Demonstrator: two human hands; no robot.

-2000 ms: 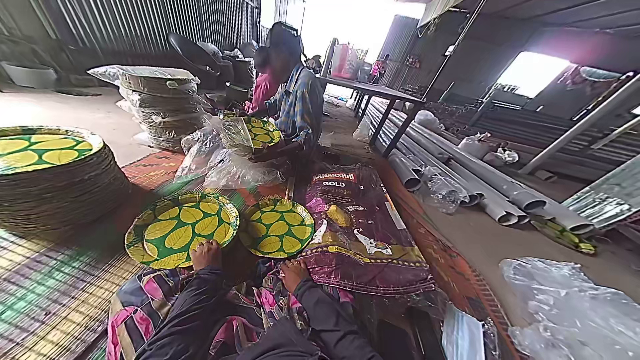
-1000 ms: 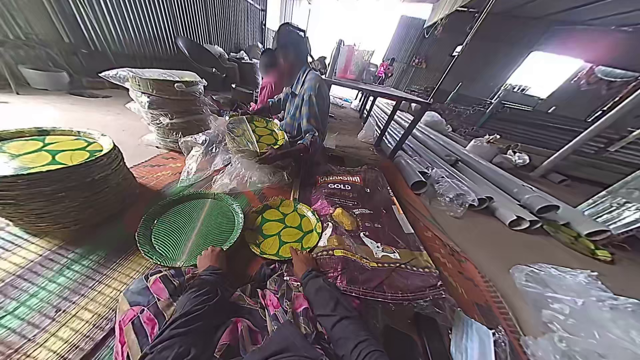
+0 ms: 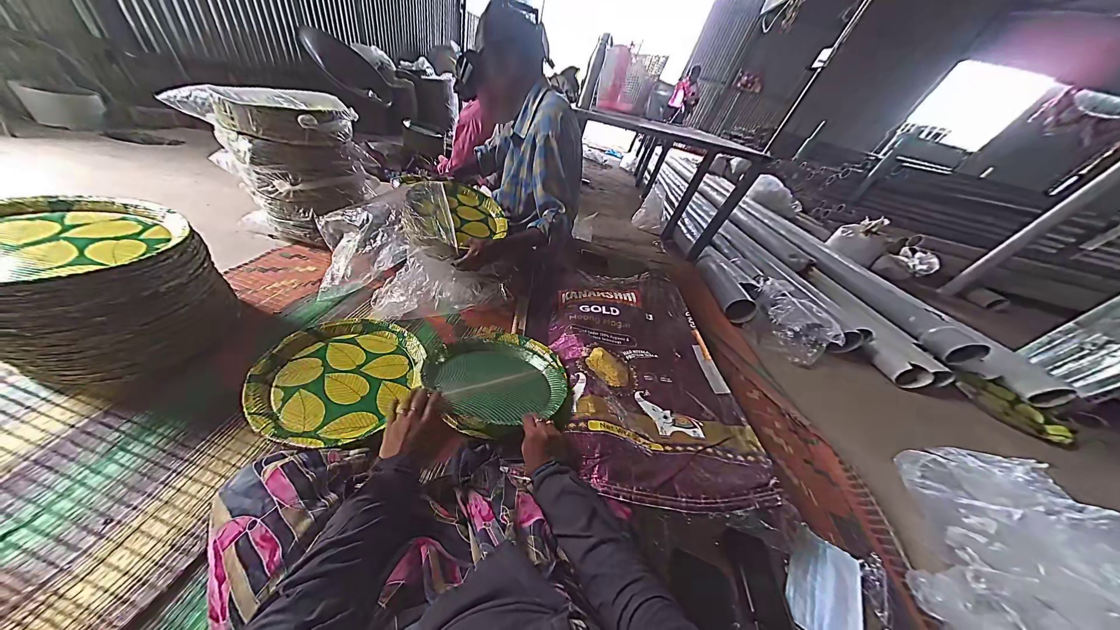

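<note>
My left hand (image 3: pixel 413 426) rests at the lower right rim of a leaf-patterned plate (image 3: pixel 337 385), green with yellow leaves. Beside it lies a plain green plate (image 3: pixel 500 383) with a ribbed surface, whose lower right rim is pinched by my right hand (image 3: pixel 542 440). A patterned rim shows beneath the plain plate. Both plates are in front of my lap, touching or nearly touching. At the far left stands a tall stack of similar plates (image 3: pixel 105 297), a leaf pattern on its top one. Just right of my right hand lies a printed maroon sack (image 3: pixel 647 385).
Facing me, a seated person (image 3: pixel 538 157) holds a leaf-patterned plate (image 3: pixel 472 214) in clear plastic. Wrapped plate stacks (image 3: pixel 289 166) stand behind on the left. Grey pipes (image 3: pixel 840 289) and a table (image 3: pixel 674 131) are at the right. Plastic film (image 3: pixel 1015 525) and a blue face mask (image 3: pixel 822 582) lie lower right.
One second ago the plain green plate surface was at my left hand and a leaf-patterned one at my right. Now the leaf pattern is on the left and the plain green on the right.
</note>
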